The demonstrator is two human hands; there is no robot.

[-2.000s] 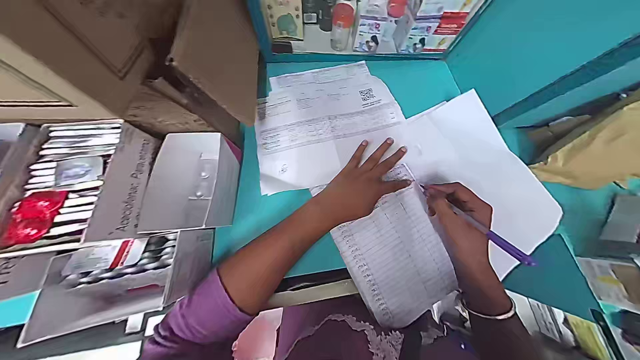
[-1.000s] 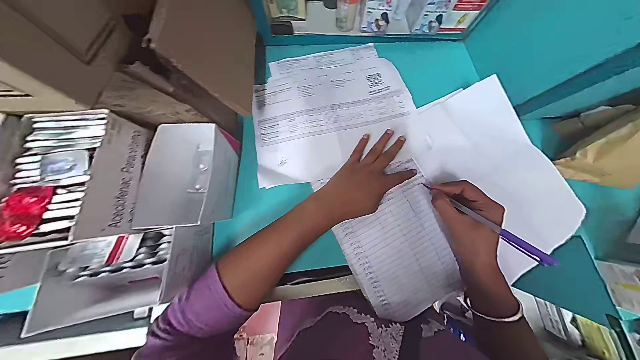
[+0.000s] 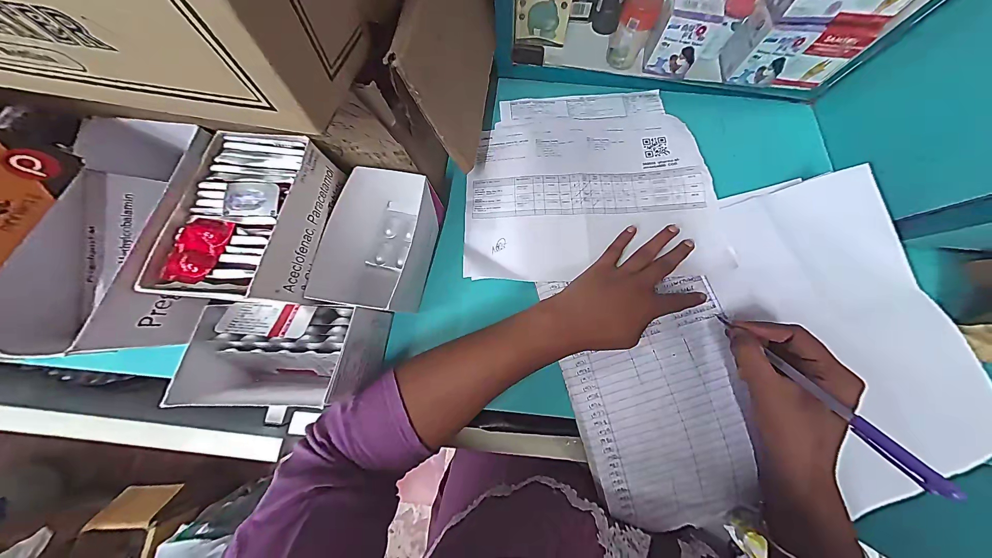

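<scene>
My left hand [image 3: 632, 302] lies flat with its fingers spread across the top of a ruled sheet with handwriting [image 3: 666, 418]. The purple pen [image 3: 891, 449] is gripped in my right hand [image 3: 798, 372], its tip touching the sheet near the upper right edge. Above, a printed paper [image 3: 589, 232] with a table and a square code lies on the turquoise counter, partly over the ruled sheet's top. Blank white paper [image 3: 845, 256] spreads under and to the right of my right hand. The ruled sheet's lower end hangs past the counter's front edge.
At left stand open medicine boxes, one with packed strips [image 3: 248, 170] and red packets [image 3: 198, 249], another with blister strips [image 3: 310, 329]. A large cardboard carton [image 3: 194, 54] stands behind them. A display case with product boxes [image 3: 721, 39] borders the counter at the back.
The view has shifted so that more of the boxes at left shows. Both hands stay on the ruled sheet, with the pen still in my right hand.
</scene>
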